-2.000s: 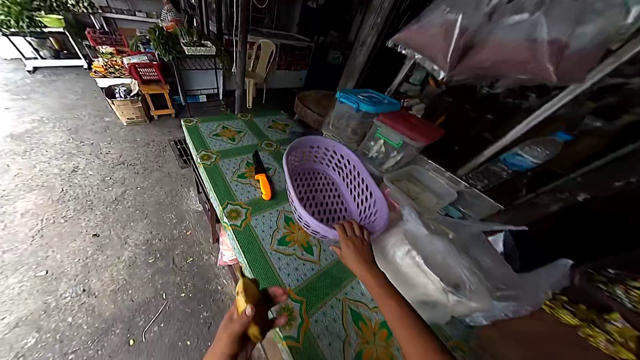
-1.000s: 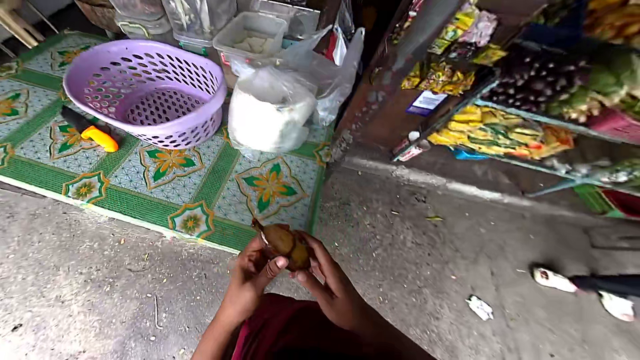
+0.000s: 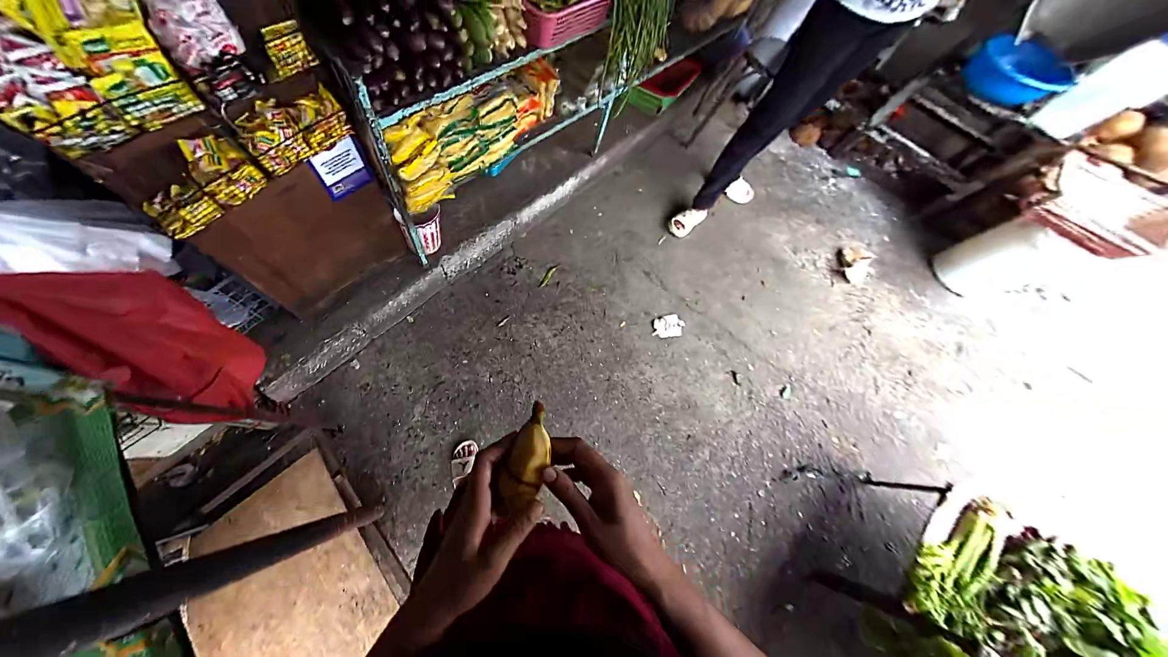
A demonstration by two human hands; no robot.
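Note:
A short yellow banana [image 3: 529, 456] with a brown stem end and dark marks is held upright in front of my body, low in the middle of the view. My left hand [image 3: 479, 525] wraps its left side and lower end. On its right side rest the thumb and fingertips of my right hand [image 3: 602, 511], so both hands grip it together. The lower end of the banana is partly hidden by my fingers.
A rack of vegetables [image 3: 456, 73] and hanging snack packets [image 3: 219, 173] stand beyond a raised kerb [image 3: 438, 278]. A person in dark trousers [image 3: 776, 100] stands ahead. Leafy greens [image 3: 1049, 584] lie at lower right; a wooden board [image 3: 292, 566] and a table's green cover [image 3: 105, 484] at lower left.
Two seconds ago my right hand was on the purple basket's rim; now both hands are on the banana. The view has swung far to the right, leaving the basket and knife out of sight.

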